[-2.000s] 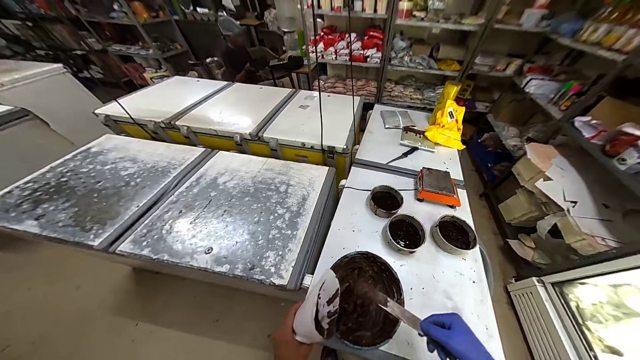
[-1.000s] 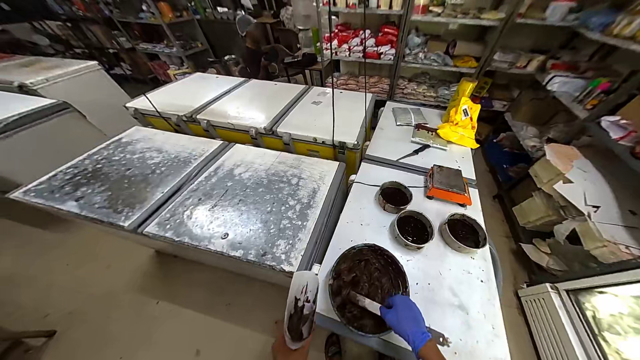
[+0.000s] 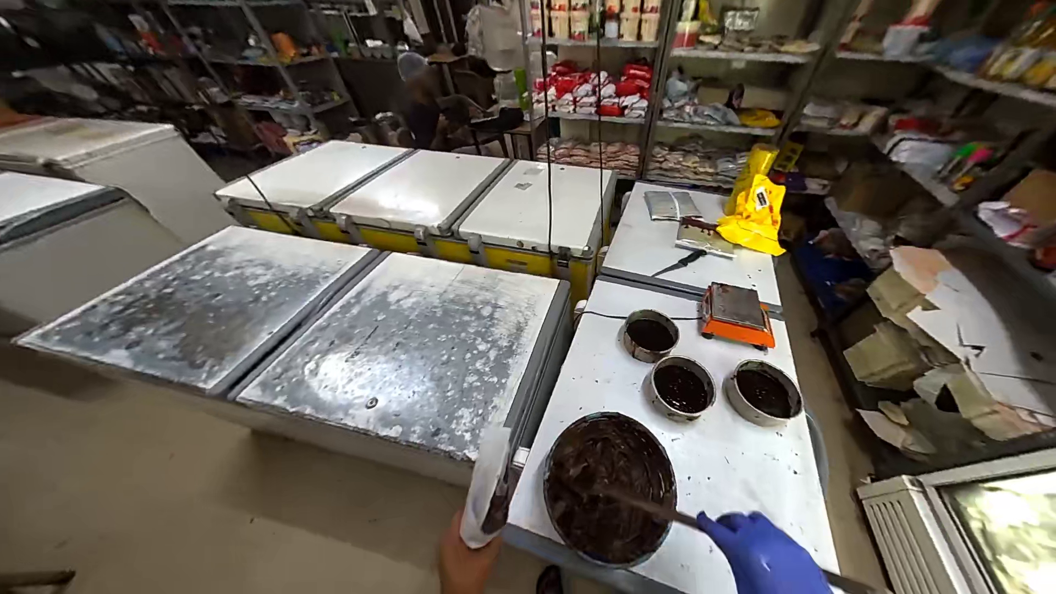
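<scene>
My left hand, without a glove, holds a white piping bag smeared inside with dark brown paste, left of a large round bowl. That bowl contains thick, dark chocolate-like paste. My right hand, in a blue glove, grips a long metal spatula whose far end lies in the paste. Behind the bowl stand round metal tins, one at the back, one in the middle and one at the right, each with dark contents. An orange scale sits behind them.
The white worktop carries a black-handled knife, foil-like packs and a yellow bag farther back. Chest freezers stand at the left. Stocked shelves and torn cardboard lie beyond. A person is in the background.
My gloved hand has moved from over the bowl to its right side since one second ago, with the spatula still reaching into the paste. The piping bag stays left of the bowl.
</scene>
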